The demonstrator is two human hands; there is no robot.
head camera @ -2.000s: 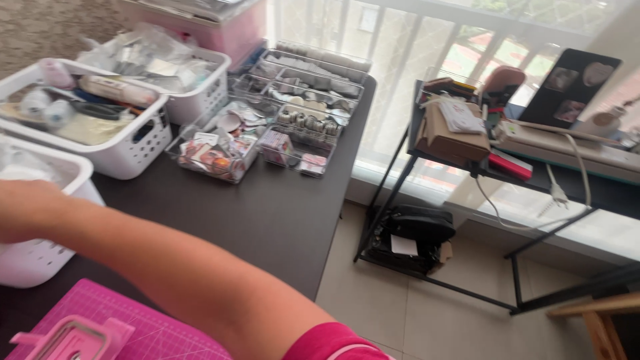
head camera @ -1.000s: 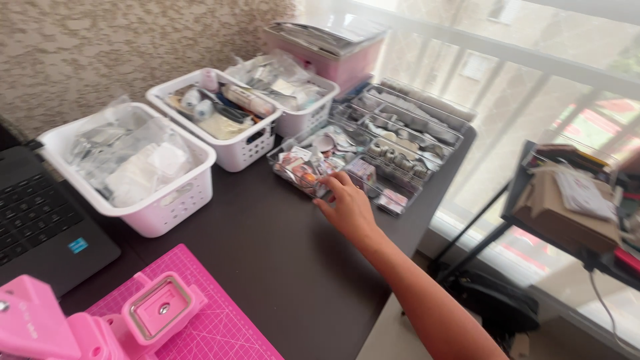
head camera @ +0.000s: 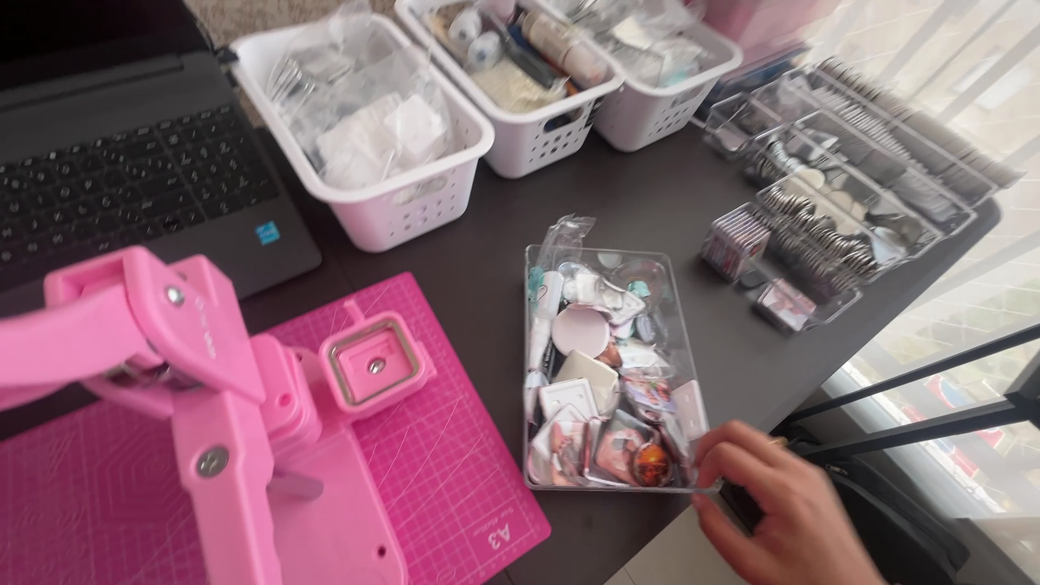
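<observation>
My right hand (head camera: 772,496) is at the lower right, its thumb and fingers closed on the near right corner of a clear plastic tray (head camera: 608,487). Badges, small printed pieces and plastic wrap fill the tray, among them a round pale disc (head camera: 580,329) and an orange round piece (head camera: 652,464). Left of the tray lies a pink cutting mat (head camera: 479,487), on which stands a pink button-making press (head camera: 219,455) with a rectangular die (head camera: 376,365). My left hand is not in view.
An open laptop (head camera: 122,179) stands at the upper left. White baskets (head camera: 422,215) of bagged supplies line the back. Clear organizers (head camera: 861,187) of metal parts and stacked pieces (head camera: 735,241) sit at the right, near the table edge. A black metal frame (head camera: 918,435) is beyond it.
The clear tray of badges has moved away from the organizers, towards the cutting mat and the near table edge. My right hand, over the tray one second ago, now grips its corner. The view has shifted.
</observation>
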